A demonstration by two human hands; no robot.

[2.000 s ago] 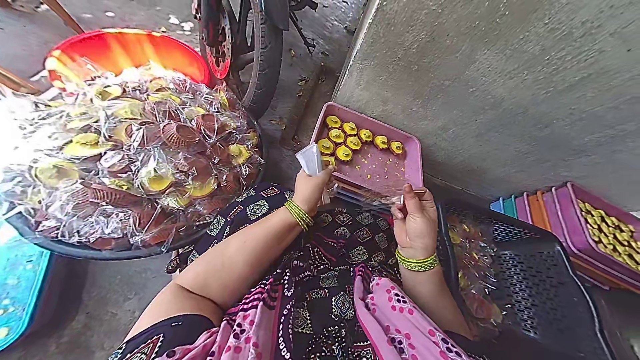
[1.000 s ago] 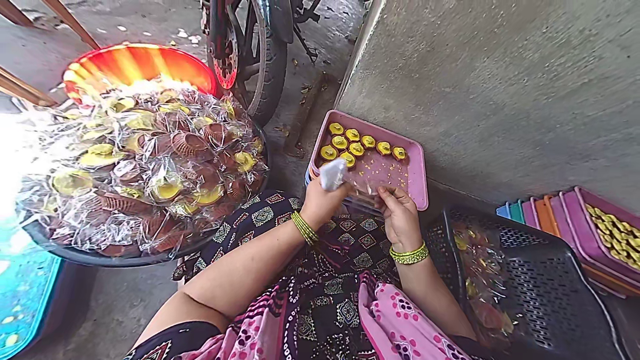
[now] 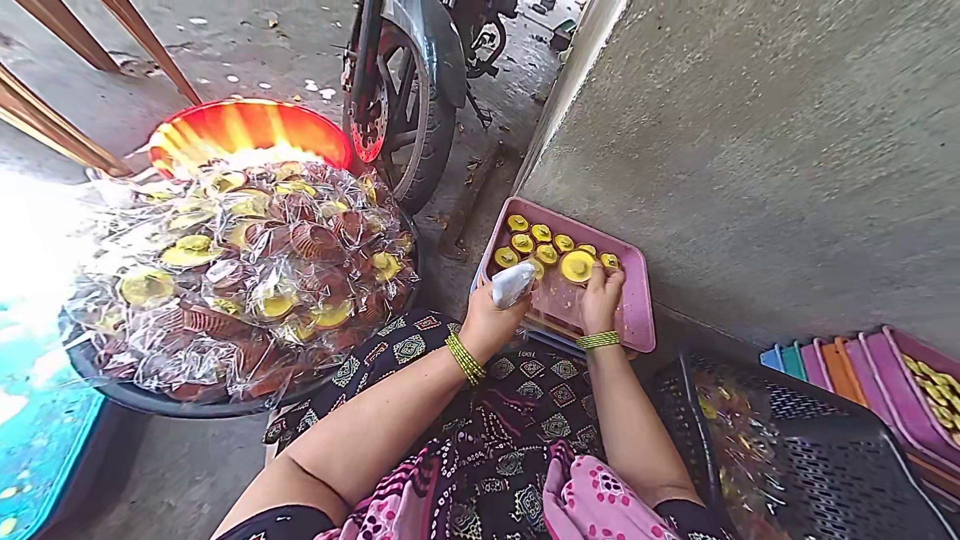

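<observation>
My left hand (image 3: 495, 319) grips a white folded bundle (image 3: 514, 283), perhaps paper or plastic, at the near left edge of a pink plastic tray (image 3: 641, 300). Between the fingers of my right hand (image 3: 602, 296) is a round yellow-topped piece (image 3: 577, 266), held over the tray. Several smaller-looking yellow-topped pieces (image 3: 546, 253) with dark sides stand in rows in the far part of the tray. Clear plastic seems to hang between my hands, but its outline is hard to tell.
A wide dark tub (image 3: 187, 405) heaped with plastic-wrapped brown and yellow pieces stands at left, a red basin (image 3: 255, 124) behind it. A motorcycle wheel (image 3: 420, 112) is beyond. At right are a black perforated crate (image 3: 832, 457), stacked coloured trays (image 3: 877, 382) and a concrete wall (image 3: 765, 150).
My right hand has reached further over the pink tray and now holds a yellow-topped piece. My left hand keeps the white bundle.
</observation>
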